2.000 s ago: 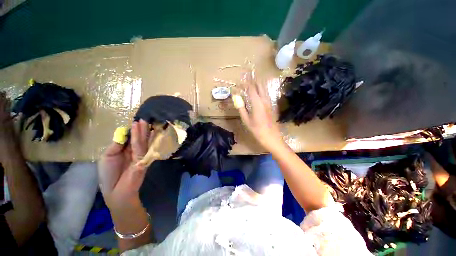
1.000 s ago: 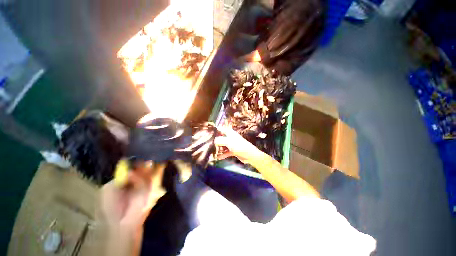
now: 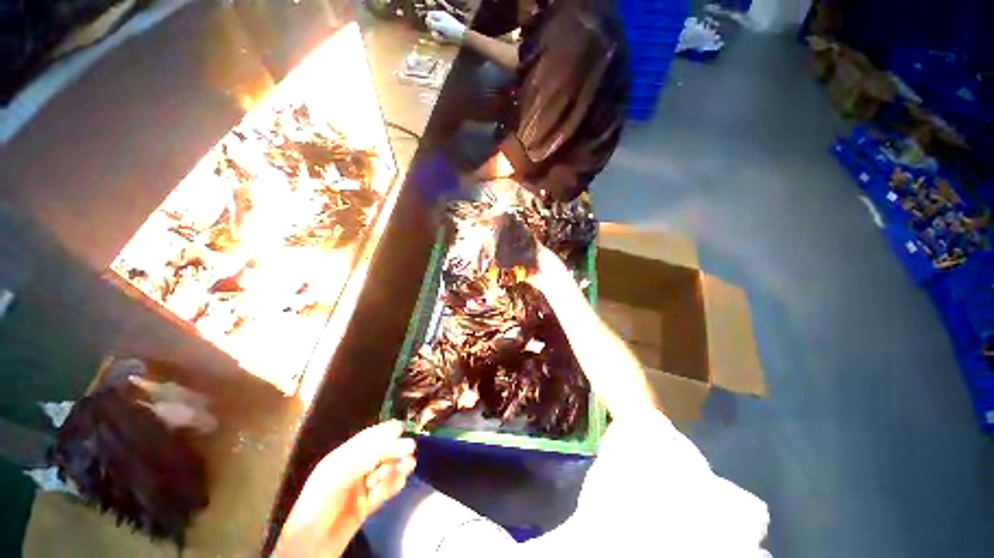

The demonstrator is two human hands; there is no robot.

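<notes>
My right hand (image 3: 534, 268) reaches into the green crate (image 3: 599, 376), over a heap of dark feather-like pieces (image 3: 496, 343). A darker, compact piece (image 3: 514, 237) is at its fingertips and looks held; its far side is blurred. Yellow-orange finger cots show there. My left hand (image 3: 354, 476) is at the crate's near left corner, fingertips by the rim, thumb and fingers apart. I see nothing held in it; contact with the rim is unclear.
A brightly lit tray of dark pieces (image 3: 311, 207) lies on the bench at left. A shaggy dark body (image 3: 131, 458) rests on cardboard below it. A seated person (image 3: 567, 93) is beyond the crate. An open cardboard box (image 3: 730, 332) stands right of it.
The view has shifted along the crate. My right hand has moved deeper over the heap. My left hand no longer shows the feathered body and is now beside the crate corner.
</notes>
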